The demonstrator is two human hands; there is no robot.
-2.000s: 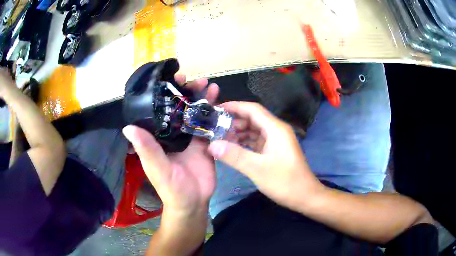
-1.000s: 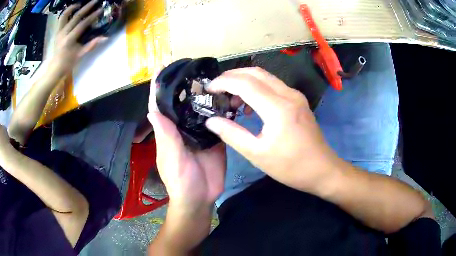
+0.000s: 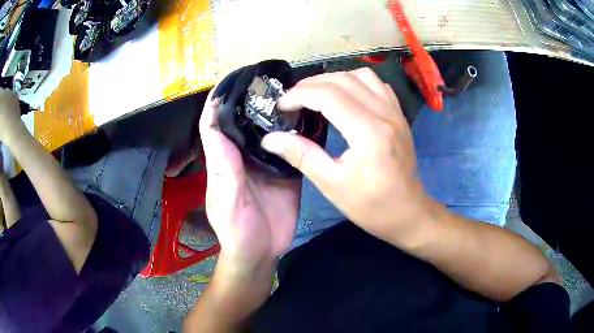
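A black round housing (image 3: 238, 127) is held over the lap, below the bench edge, open side up. A silvery circuit board (image 3: 264, 104) sits inside its opening. My left hand (image 3: 251, 195) is wrapped around the housing from below and the left. My right hand (image 3: 365, 140) is over the housing's right side, with the thumb and index finger on the board's right and lower edges. The fingers hide part of the board and housing. Whether the board is fully seated cannot be told.
A red air blow gun (image 3: 424, 75) with a metal nozzle hangs at the edge of the cardboard-covered bench (image 3: 312, 29). Other housings (image 3: 124, 18) lie at upper left. Clear trays (image 3: 560, 23) are at upper right. Another person (image 3: 58, 247) and a red stool (image 3: 170, 227) are at left.
The board, outside the housing two seconds ago, is now in its opening. Both hands and the housing have moved up and right overall. The other person's hand has moved away from the housings.
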